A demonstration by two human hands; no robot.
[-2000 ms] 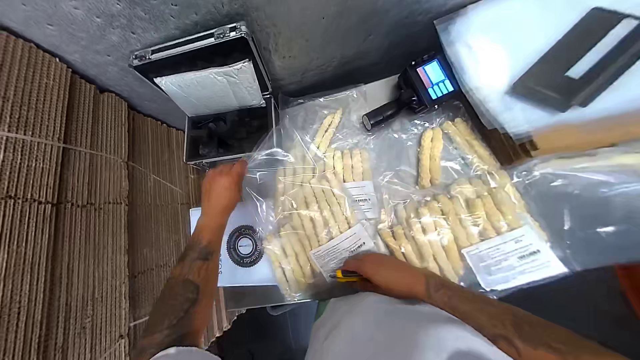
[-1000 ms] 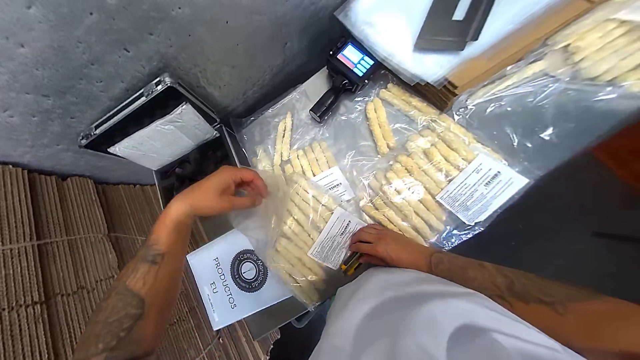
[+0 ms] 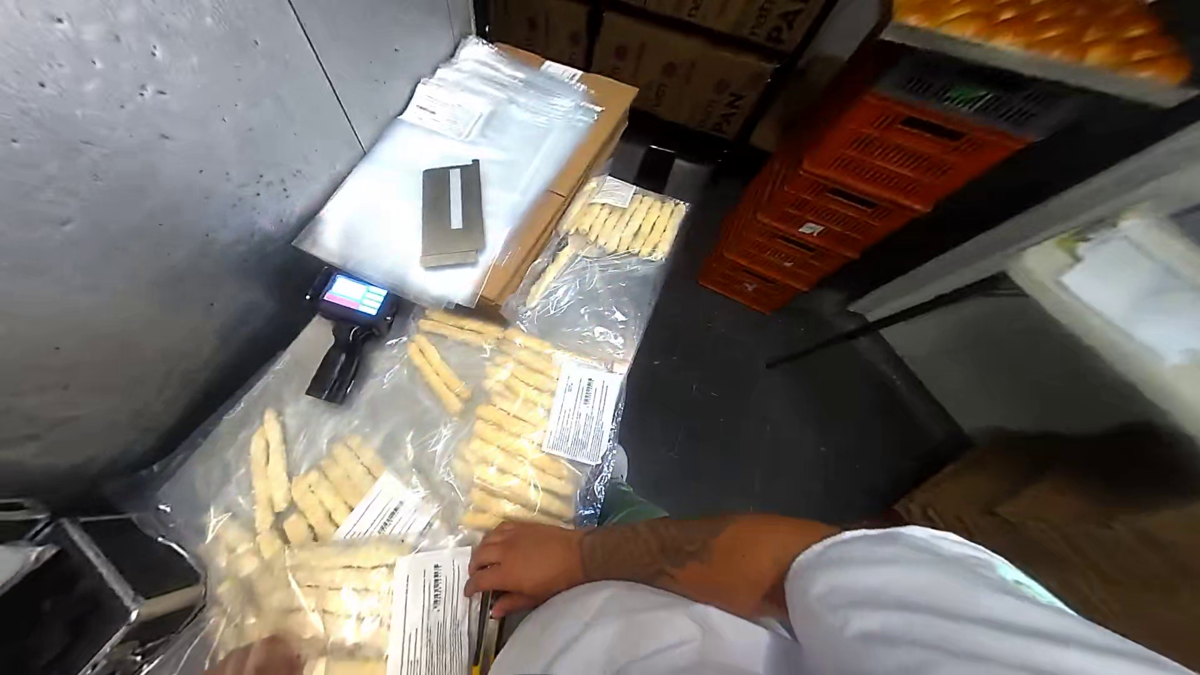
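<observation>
Clear plastic bags hold pale, twisted dough sticks: a front bag (image 3: 347, 591) at the lower left, another bag (image 3: 314, 487) behind it and one (image 3: 520, 431) to the right. Each carries a white printed label. My right hand (image 3: 525, 567) rests at the edge of the front bag's label (image 3: 431, 609), its fingers around a thin black and yellow tool (image 3: 485, 628), apparently a utility knife. At the bottom edge my left hand (image 3: 258, 658) is blurred and mostly cut off, over the front bag; its fingers are hidden. Behind the bags lies a black handheld device (image 3: 347, 323) with a lit screen.
Flat plastic bags (image 3: 375, 206) lie on cardboard (image 3: 586, 141), under a grey plate (image 3: 452, 216). A further filled bag (image 3: 623, 225) is beside them. Orange crates (image 3: 834, 197) and cardboard boxes (image 3: 675, 75) stand beyond. An open case (image 3: 84, 581) is at the lower left.
The view has swung far to the right. My left hand has gone from the front bag's upper left corner to low over the bag. My right hand remains by that bag's label.
</observation>
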